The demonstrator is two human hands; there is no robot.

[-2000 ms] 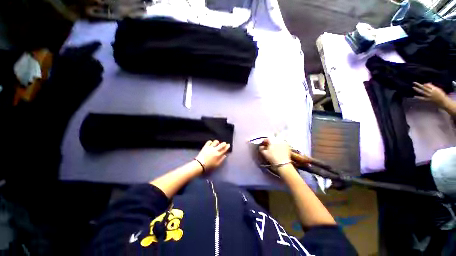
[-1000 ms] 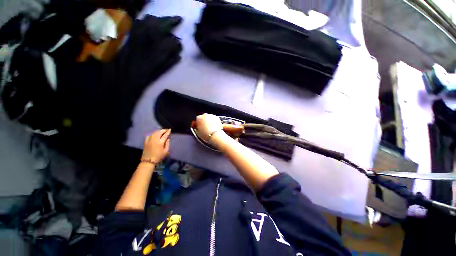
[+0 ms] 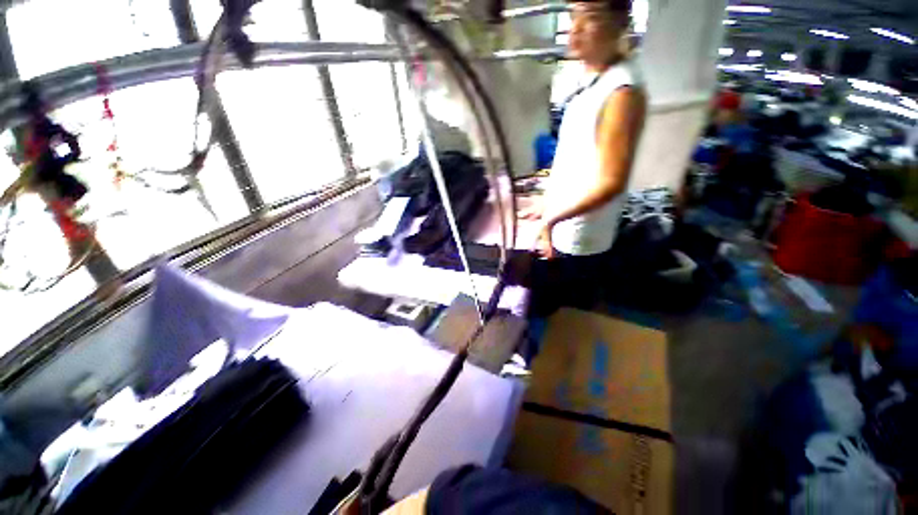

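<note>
The black pressed stack [image 3: 201, 438] lies at the lower left on the lilac-covered table [image 3: 372, 387]. A small end of the black garment piece [image 3: 332, 493] shows at the bottom edge. The dark iron hose [image 3: 435, 397] rises from the bottom edge and arches upward. My right sleeve [image 3: 513, 493] and a sliver of skin at my right hand or wrist [image 3: 405, 503] show at the bottom edge, beside the hose; the fingers and the iron cannot be made out. My left hand is out of the picture.
A brown cardboard box [image 3: 594, 387] with a dark strap stands on the floor at the right. Beyond, a person [image 3: 599, 151] in a white sleeveless top stands at another table with dark clothes [image 3: 448, 196]. A barred window with hanging cords is at the left.
The view has swung up and to the right. My left hand and the iron have gone out of clear sight. The other person, the window and the factory floor now show.
</note>
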